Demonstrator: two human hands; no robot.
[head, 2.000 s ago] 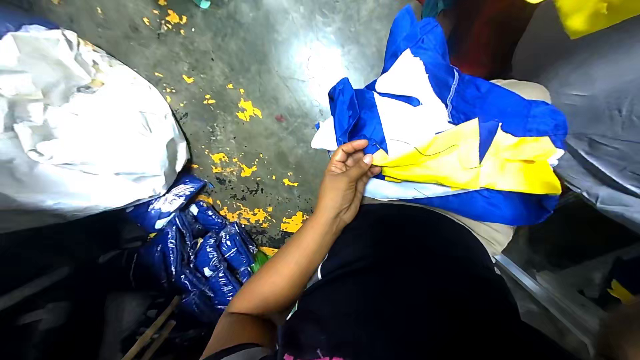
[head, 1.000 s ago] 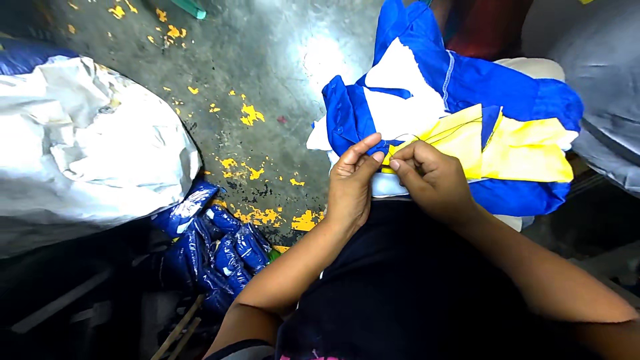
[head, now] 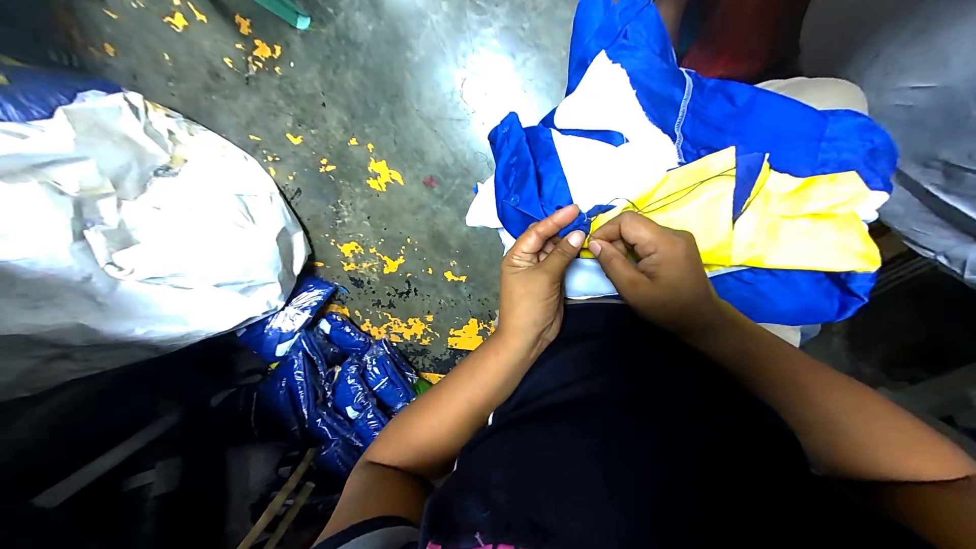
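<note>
A blue, white and yellow garment [head: 778,114] lies bunched over my lap, with small buttons on its blue edge at the left. My left hand [head: 537,278] pinches that blue cloth near its lower edge between thumb and index finger. Touching close by, my right hand [head: 656,263] has its thumb and index finger closed at the same spot; whatever is between those fingertips is too small to make out, though a needle is possible. A dark thread [head: 686,185] loops from near the fingertips across the yellow panel.
At the left stands a large white sack [head: 175,229]. Below it lie several blue packets in clear plastic [head: 328,374]. The concrete floor [head: 412,99] has flaking yellow paint. A green object [head: 284,11] is at the top, and a grey covered surface [head: 907,84] at the right.
Two seconds ago only my left hand was in view at the cloth. My right hand has since come in beside it and stays there, fingertips together.
</note>
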